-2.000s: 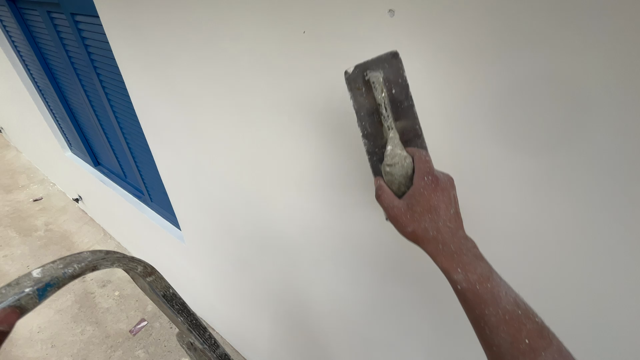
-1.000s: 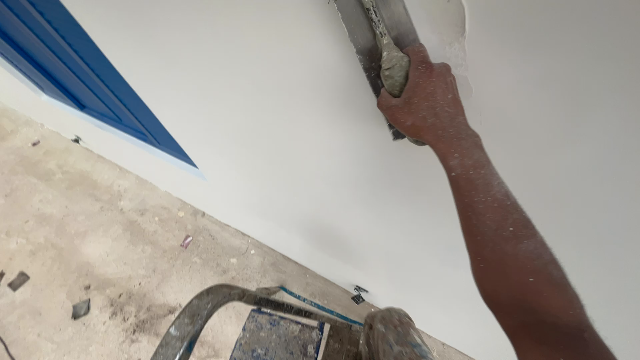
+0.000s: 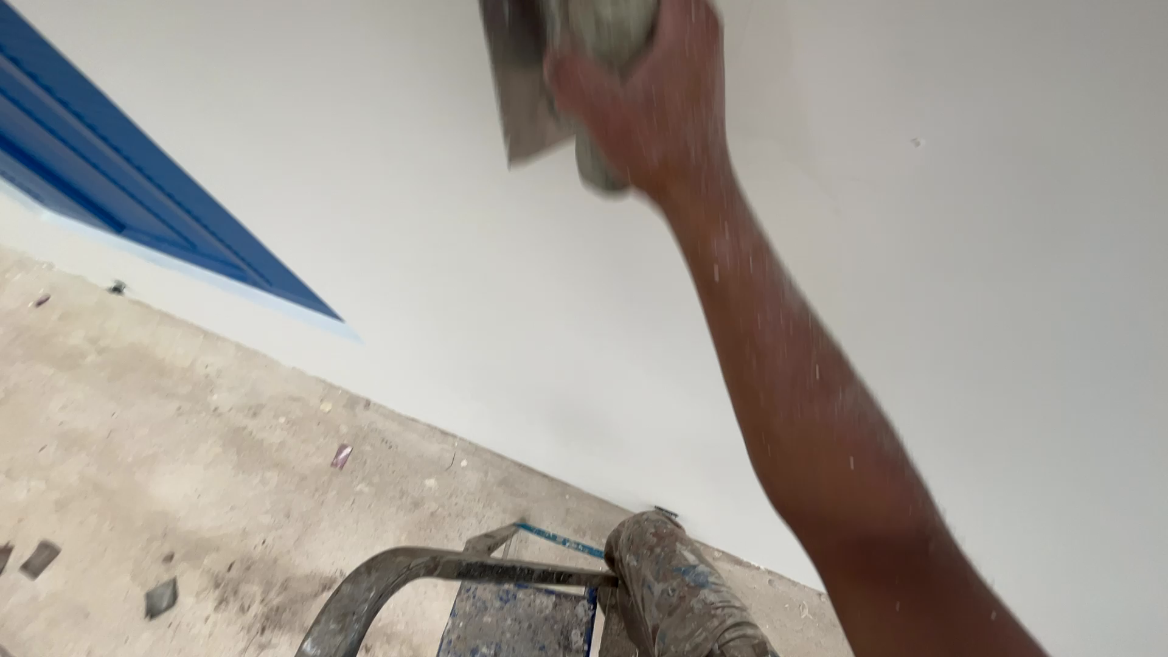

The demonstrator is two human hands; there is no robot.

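My right hand point(image 3: 652, 109), blurred and dusted with specks, grips the plaster-caked handle of a finishing trowel point(image 3: 529, 100) at the top of the view. The trowel's flat metal blade lies to the left of my fingers, over the white wall point(image 3: 511, 301), and its upper part is cut off by the frame. Whether the blade touches the wall cannot be told. My left hand is out of view.
A paint-stained stepladder with a curved rail point(image 3: 392, 570) and a spattered step point(image 3: 520, 620) stands below. Beside it is a paint-smeared trouser leg point(image 3: 684, 584). Blue shutters point(image 3: 164, 182) are at upper left; scraps point(image 3: 161, 598) lie on the concrete floor point(image 3: 228, 429).
The view has shifted, bringing more of the floor, the ladder step and the leg into sight. My right hand still holds the trowel. Part of my left hand, at the lower left two seconds ago, has left view.
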